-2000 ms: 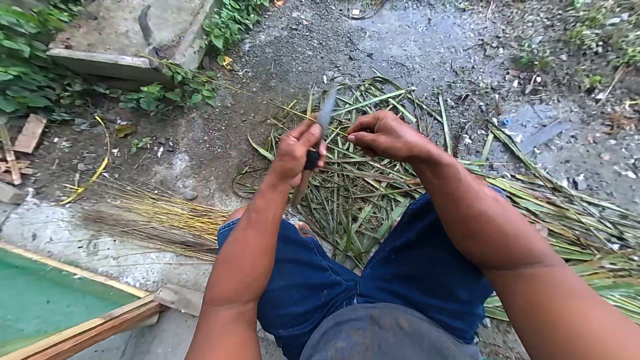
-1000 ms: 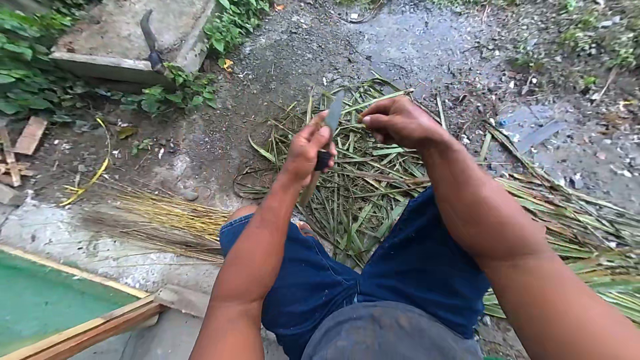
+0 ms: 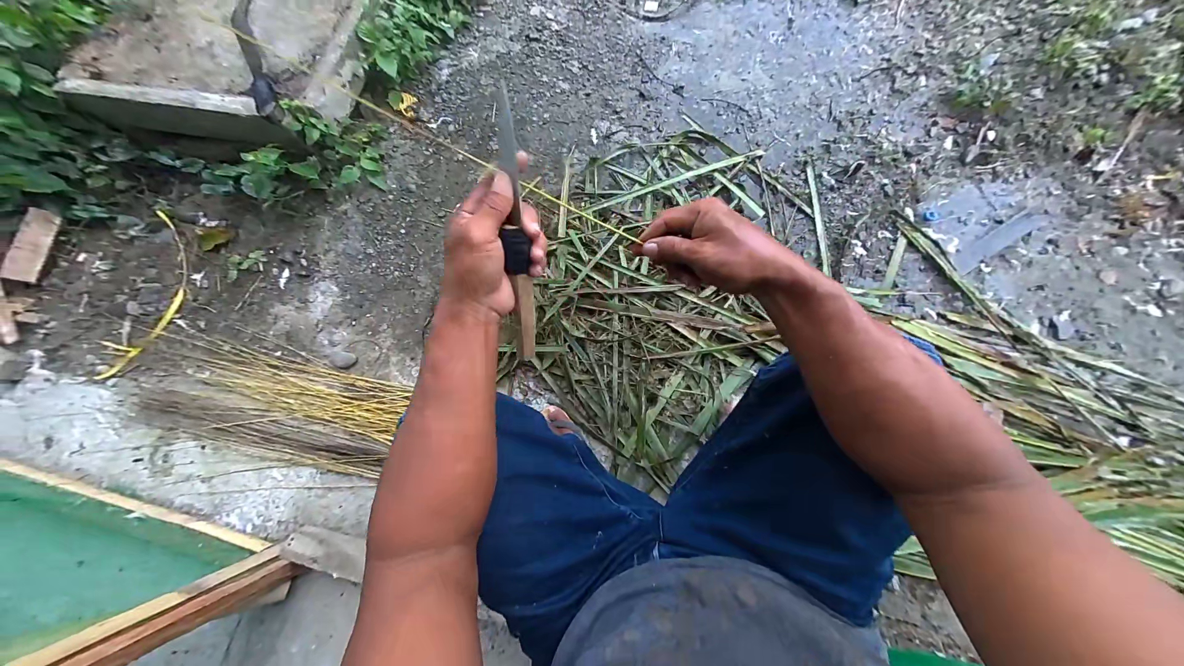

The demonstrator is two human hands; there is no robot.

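My left hand (image 3: 486, 236) is closed on a knife (image 3: 509, 139) with a wooden handle and a black wrap, its blade pointing up and away. A thin yellow-green leaf midrib (image 3: 573, 209) runs from the upper left, past the blade at my left hand, to the fingertips of my right hand (image 3: 708, 245), which pinch its end. Below both hands a heap of green leaf strips (image 3: 638, 324) lies on the ground between my feet. To the left is a bundle of thin yellow and brown midribs (image 3: 305, 402).
Long leaves (image 3: 1036, 388) are piled at the right. A concrete slab (image 3: 176, 102) with a curved dark blade (image 3: 248, 46) on it stands upper left. Lower left is a wood-framed green panel (image 3: 92, 555); wood scraps (image 3: 31, 245) lie at the left edge.
The yellow-green midrib now stretches between my hands and far to the upper left; it was not plain to see before. My knife remains in my left hand.
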